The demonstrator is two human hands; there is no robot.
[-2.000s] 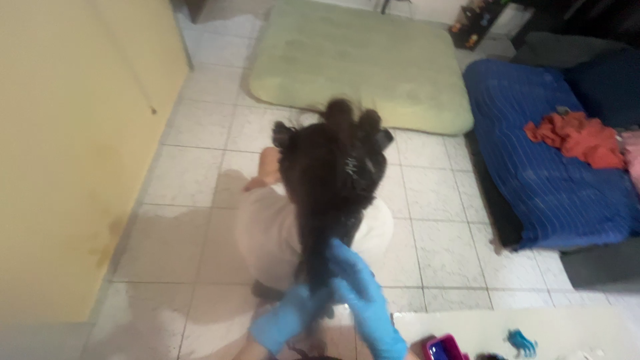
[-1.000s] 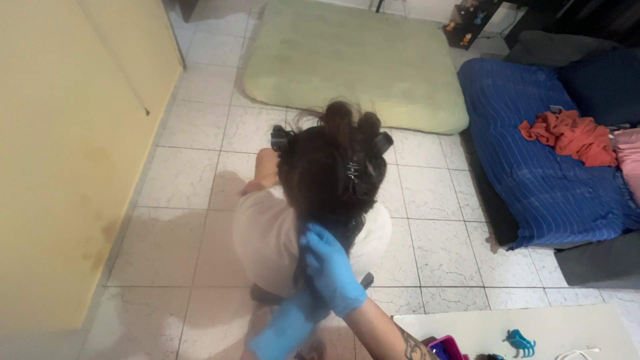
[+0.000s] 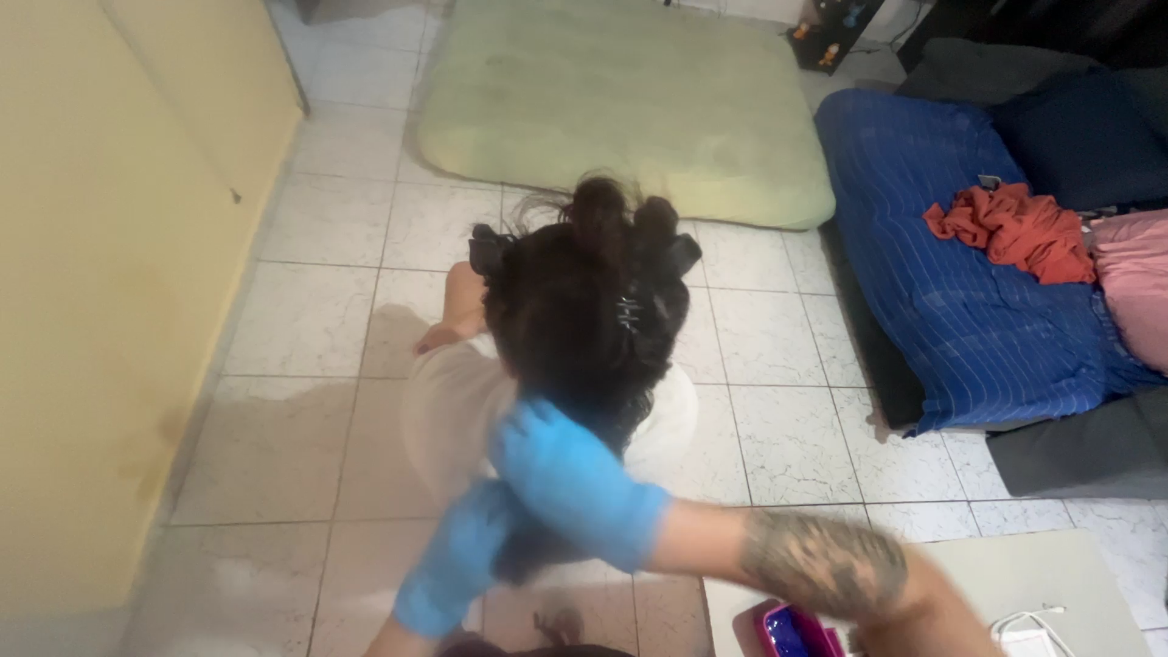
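Note:
A person in a white top sits with their back to me, their dark hair [image 3: 575, 310] partly held up in sections by black hair clips [image 3: 488, 249]. My right hand [image 3: 570, 474], in a blue glove, lies at the nape against the left side of the loose hair, its fingers blurred. Lower and to the left, my left hand [image 3: 461, 552], also gloved in blue, is closed on the lower lengths of that hair. A pink container [image 3: 794, 630] with dark blue contents stands at the bottom, beside my right forearm.
A pale table [image 3: 1031, 566] with a white cable [image 3: 1031, 616] is at the lower right. Beyond the person lies a green mattress [image 3: 620, 109]. A sofa with a blue striped cover [image 3: 949, 301] bears red cloth [image 3: 1022, 233]. A yellow wall [image 3: 119, 274] stands left.
My right hand has moved left across the hair to the nape, and its forearm now reaches over the table's near edge. My left hand stays low on the hair.

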